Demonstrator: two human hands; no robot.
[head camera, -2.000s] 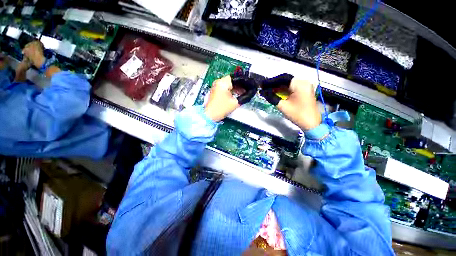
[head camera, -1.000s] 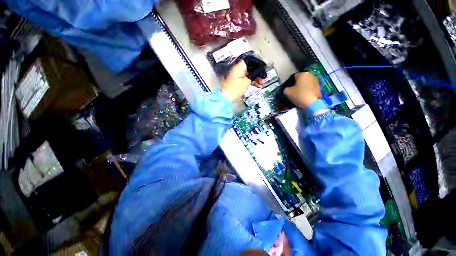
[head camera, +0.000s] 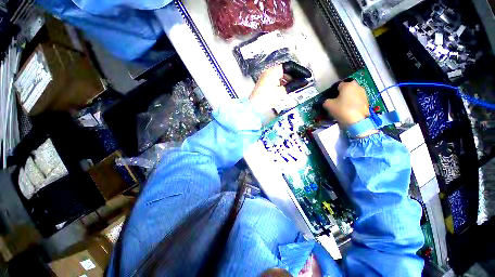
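Note:
A green circuit board (head camera: 312, 170) lies on the conveyor in front of me, crowded with small parts. A long white bar (head camera: 334, 154) runs along it, partly under my right sleeve. My left hand (head camera: 275, 84), with black finger cots, is over the clear parts bags (head camera: 264, 53) near the board's far end, fingers bent towards each other; whether they pinch anything is hidden. My right hand (head camera: 347, 103) is over the board's far end, fingers curled down, tips hidden. A blue wrist strap (head camera: 374, 124) with a blue cord is on my right wrist.
A red bag (head camera: 249, 17) lies on the conveyor beyond the clear bags. Metal rails (head camera: 209, 62) run along both sides. Bins of white pieces (head camera: 446, 43) and blue components (head camera: 449, 208) stand right. Cardboard boxes (head camera: 81, 81) and a black tray are left. Another person's blue sleeve (head camera: 122, 27) is top left.
The view has turned, so the conveyor now slants down to the right. My left hand has moved from the board to over the clear bags; my right hand has moved to the board's far end.

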